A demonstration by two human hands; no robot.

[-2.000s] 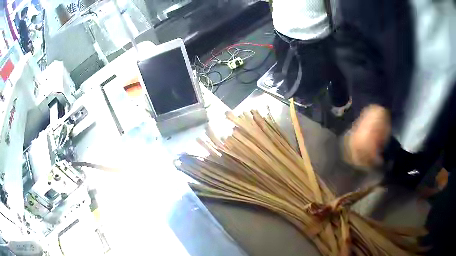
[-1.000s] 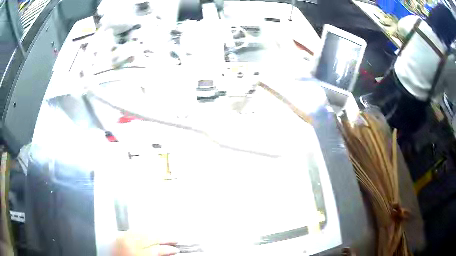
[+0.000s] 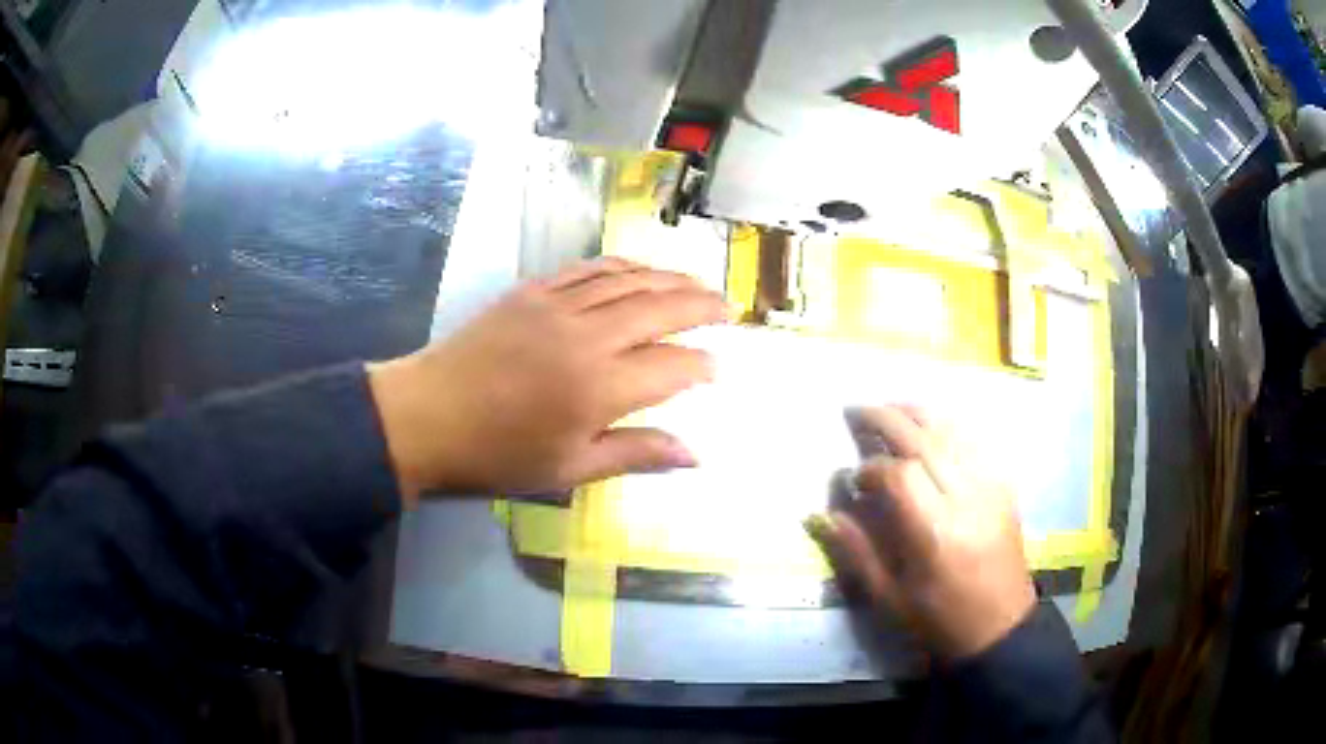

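The sewing template (image 3: 931, 313), with yellow tape along its edges and a dark rounded frame, lies on the white bed under the sewing head (image 3: 814, 102), which bears a red three-diamond logo. A small brown piece (image 3: 774, 273) shows in an opening below the head. My left hand (image 3: 560, 371) lies palm down with fingers spread on the template's left part, holding nothing visible. My right hand (image 3: 931, 531) is over the template's lower right part, fingers curled and blurred; whether it holds something small is unclear. Glare hides the template's middle.
A shiny metal side table (image 3: 306, 247) is on the left. Brown strips (image 3: 1210, 538) hang or lie along the right side. A screen (image 3: 1207, 109) and part of a person in white (image 3: 1299, 240) are at upper right. A pale hose or bar curves down at right.
The view has turned from the brown bundle and the side area to the template under the head. Both my hands are now over the template; one second ago only one hand showed at the bottom edge.
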